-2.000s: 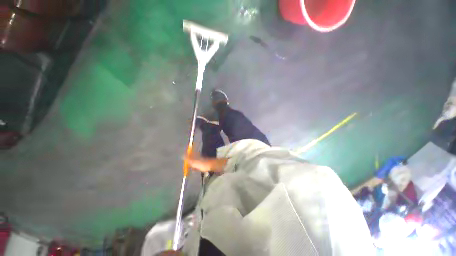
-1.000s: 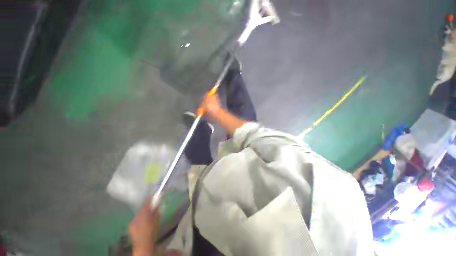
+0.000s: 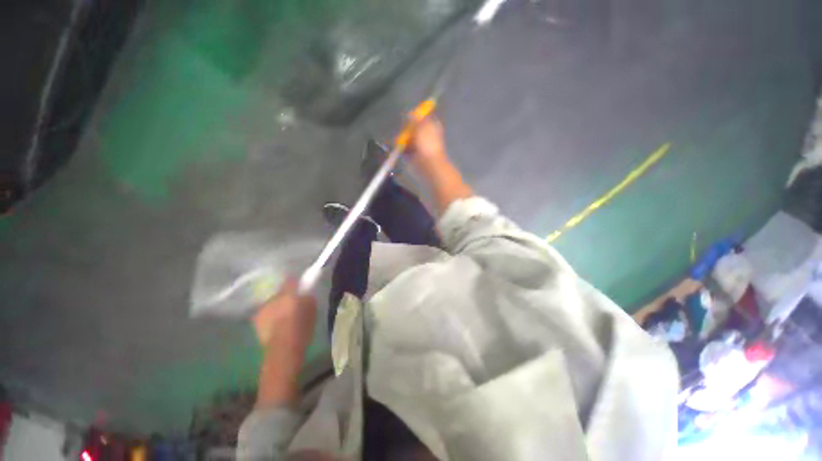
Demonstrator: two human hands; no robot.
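Observation:
The mop pole (image 3: 353, 214) runs slantwise from lower left to the top edge. Only a white part of the mop head end (image 3: 489, 10) shows there; the rest is cut off. My right hand (image 3: 427, 140) is closed around the orange grip sleeve (image 3: 415, 122). My left hand (image 3: 287, 317) is closed around the pole's lower white end. A clear plastic bag (image 3: 236, 270) with a yellow-green patch shows beside and behind my left hand; whether it touches the hand I cannot tell.
My feet and dark trousers (image 3: 397, 214) are below the pole. A wet, shiny patch (image 3: 353, 67) shows on the green and grey floor. A yellow line (image 3: 611, 191) crosses the floor at right. Mixed goods (image 3: 721, 315) lie lower right, a dark object (image 3: 54, 90) upper left.
The mop head has swung right and mostly out of the top edge. Both hands have moved up in the picture. The bucket has left view, and the plastic bag has come into view.

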